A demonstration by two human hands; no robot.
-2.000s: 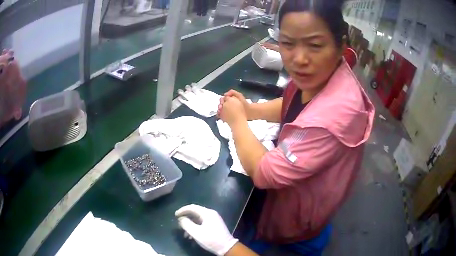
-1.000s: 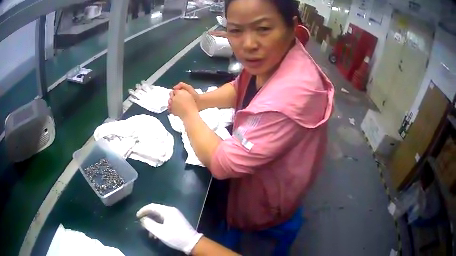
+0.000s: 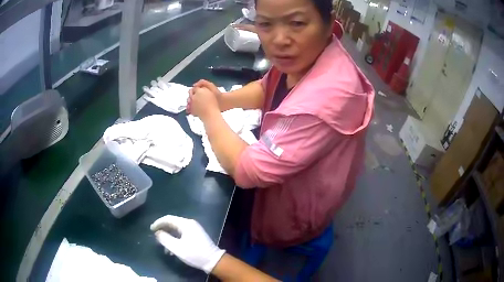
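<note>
My right hand (image 3: 189, 242), in a white glove, rests on the dark green bench with its fingers loosely curled and apart. No object shows in it. My left hand is not in view. A clear plastic tub (image 3: 135, 205) stands beyond my right hand, with a heap of small silvery-dark screws (image 3: 114, 184) inside. A flat white cloth (image 3: 91, 267) lies at the bottom left, cut off by the picture's edge. A crumpled white rag (image 3: 160, 142) lies behind the tub.
A person in a pink jacket (image 3: 315, 148) sits at the right, hands clasped over white rags (image 3: 240, 122). White gloves (image 3: 168, 96) and a dark tool (image 3: 235, 71) lie beyond. A white housing (image 3: 41, 124) is on the green belt at left, past a metal upright (image 3: 128, 60).
The view has turned right, so the bench items and the person appear further left. My right hand keeps its loose curl near the tub. The other person's hands stay clasped.
</note>
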